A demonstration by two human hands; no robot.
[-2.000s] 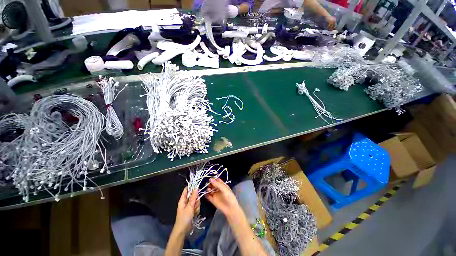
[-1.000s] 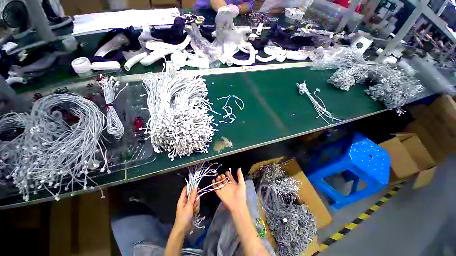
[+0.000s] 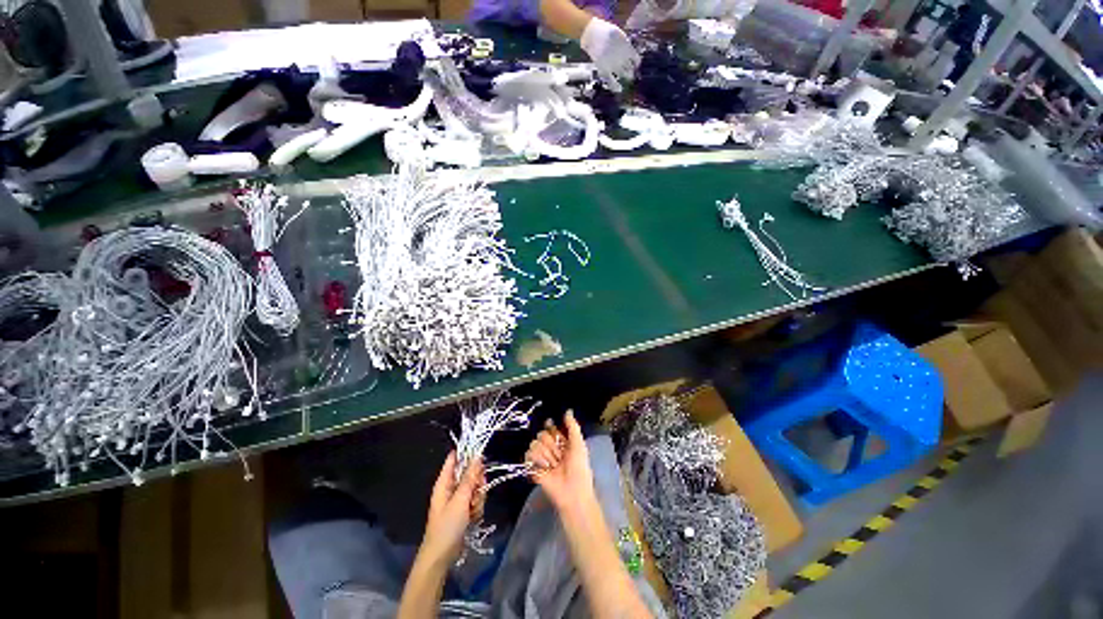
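My left hand (image 3: 449, 505) is shut on a small bunch of white wire leads (image 3: 479, 433) above my lap, with the ends fanned out above the fist. My right hand (image 3: 560, 463) is to its right, fingers curled on a few leads that run across from the bunch. The held tips are partly hidden by the fingers. A large wire bundle (image 3: 433, 278) lies on the green bench (image 3: 629, 260) in front of me. A few loose leads (image 3: 554, 262) lie just right of it.
Coiled long leads (image 3: 157, 327) and a folded tied hank (image 3: 271, 266) lie at left. A small tied bundle (image 3: 764, 252) and grey-white clumps (image 3: 950, 206) lie at right. A carton of leads (image 3: 696, 520) stands beside my lap, near a blue stool (image 3: 865, 399). A gloved coworker's hand (image 3: 608, 48) is opposite.
My right hand's fingers were spread beside the leads and are now curled on them, slightly lower. On the far line, white parts have shifted left and the coworker's gloved hand has moved right.
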